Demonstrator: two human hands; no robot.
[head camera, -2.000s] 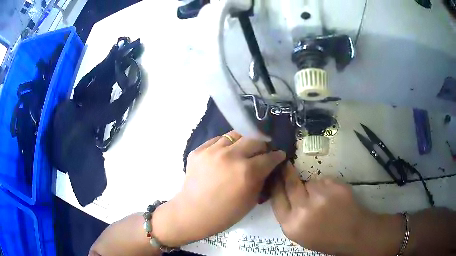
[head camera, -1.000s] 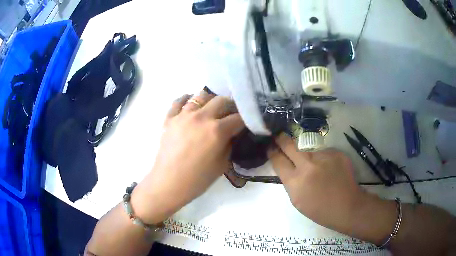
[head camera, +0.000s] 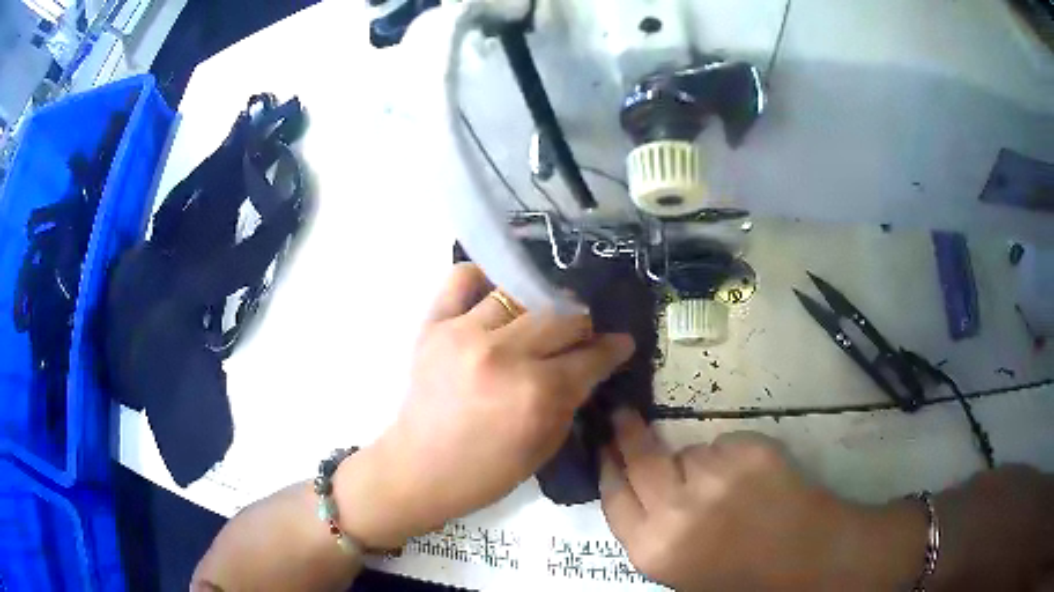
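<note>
A black fabric panel (head camera: 615, 303) lies under the head of the white sewing machine, with its near end (head camera: 569, 472) towards the table's front edge. My left hand (head camera: 497, 387) lies on the panel's left side, fingers pressing it flat. My right hand (head camera: 705, 497) is at the panel's near right edge, fingertips gripping it. The pale curved guard (head camera: 491, 208) crosses in front of the panel near my left fingers. The needle point is hidden. No zipper strip can be made out under my hands.
Black snips (head camera: 858, 338) lie right of the needle, tied to a dark cord (head camera: 786, 412). A blue-purple piece (head camera: 955, 285) lies beyond them. Spare black panels and strips (head camera: 191, 335) are stacked at left beside a blue bin (head camera: 104, 289). Cream knobs (head camera: 667, 177) project from the machine.
The panel has turned and now stretches towards the front edge. The looped band seen below my hands a second ago is out of sight. My right hand has moved nearer the front edge.
</note>
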